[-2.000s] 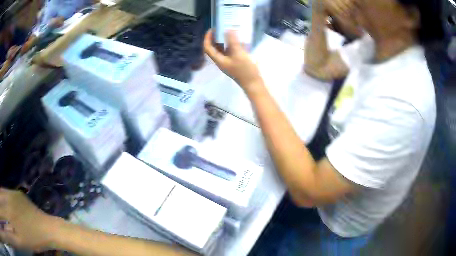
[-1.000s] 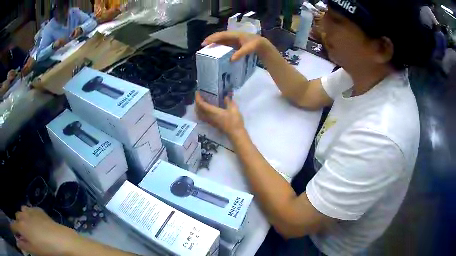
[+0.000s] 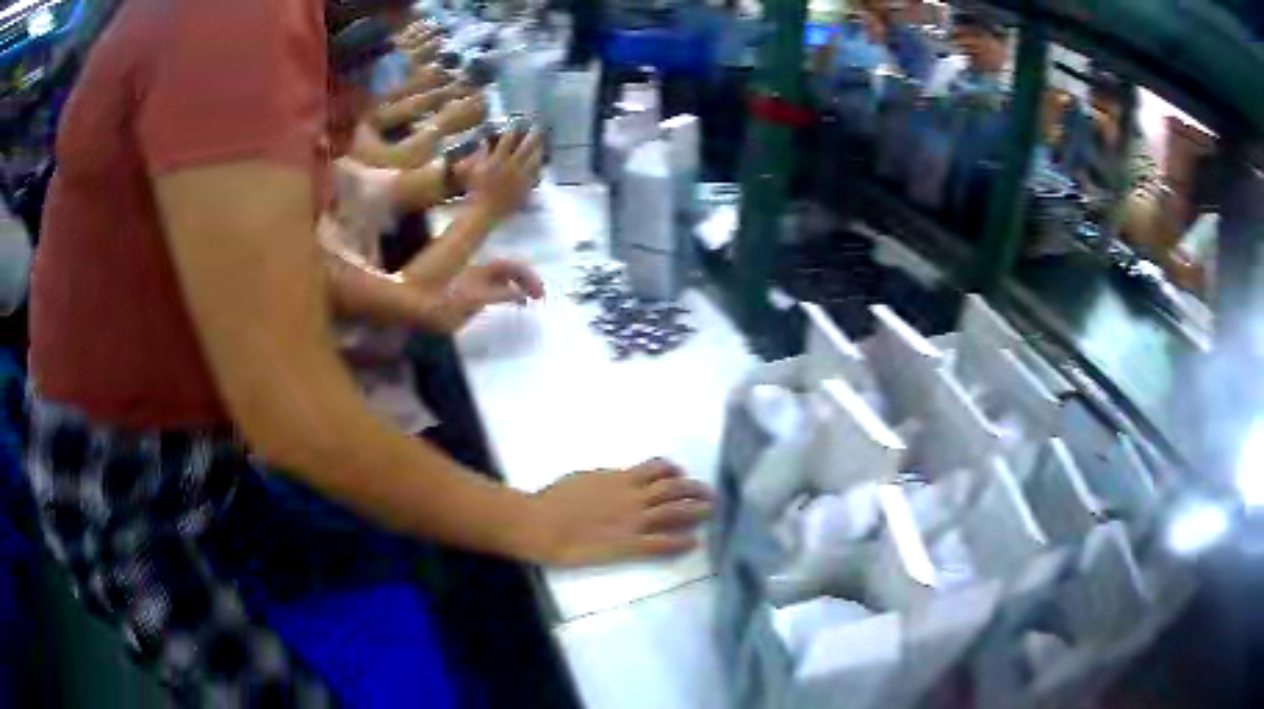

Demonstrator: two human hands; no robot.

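Note:
Neither of my hands is in the picture. Nearest in front of me, at the lower right, open cartons (image 3: 943, 630) stand in rows with their white flaps up. Whitish wrapped contents (image 3: 839, 519) show inside several of them. The picture is blurred, so the contents cannot be told further. A neighbour's hand (image 3: 624, 513) lies flat on the white bench (image 3: 596, 381), just left of the cartons. It belongs to a person in a red shirt.
Small dark parts (image 3: 638, 321) lie in a loose pile on the bench, beside upright white boxes (image 3: 649, 208). A green post (image 3: 769, 166) stands behind. More people's arms (image 3: 471, 208) reach over the bench. A blue stool (image 3: 354, 637) is at the lower left.
The view has swung to another stretch of the bench. The stacked fan boxes, the neighbour in white and the forearm at the lower left are out of view; open cartons have come in.

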